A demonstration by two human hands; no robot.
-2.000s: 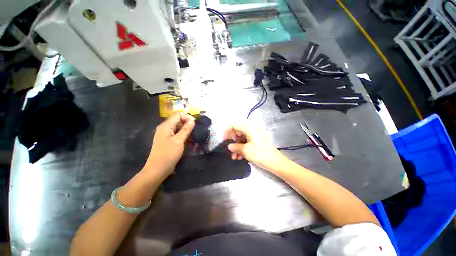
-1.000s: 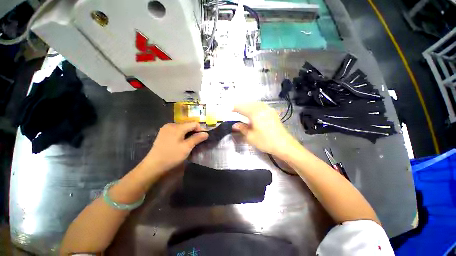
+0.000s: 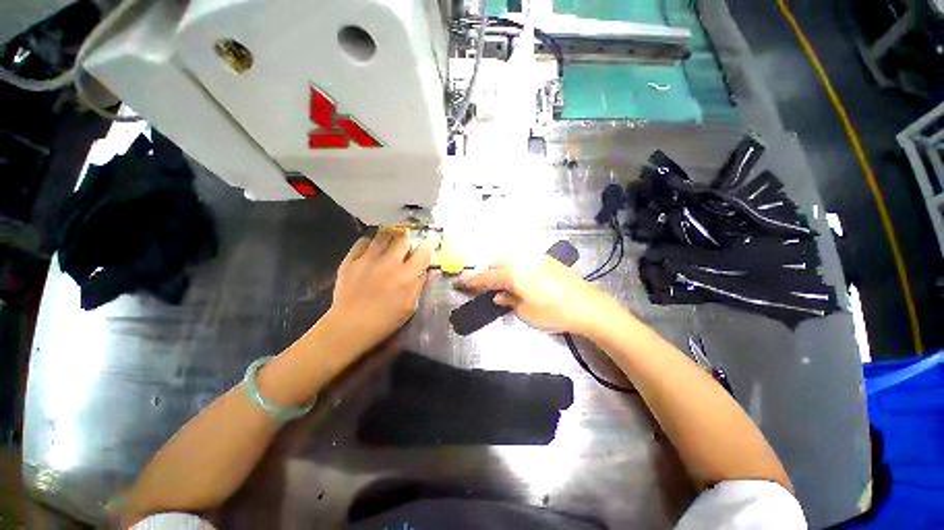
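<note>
My left hand (image 3: 381, 277) is at the yellow plate (image 3: 451, 259) under the sewing machine head (image 3: 311, 104); its fingertips cover most of the plate, and what they hold is hidden. My right hand (image 3: 533, 295) is just right of the plate, its fingers on a black fabric piece (image 3: 479, 314) that slants under the hand and shows again beyond it. A small stack of black fabric pieces (image 3: 471, 402) lies flat on the table in front of me. The needle area is washed out by glare.
A fan-like pile of black zippers (image 3: 740, 274) lies at right. Thread snips (image 3: 708, 364) and a black cord (image 3: 588, 371) lie near my right forearm. A black fabric heap (image 3: 135, 223) is at left. A blue bin (image 3: 909, 435) stands beside the table at lower right.
My left hand has moved forward onto the yellow plate. My right hand has come slightly back, and a slanted black piece now shows under it. The whole view has shifted a little.
</note>
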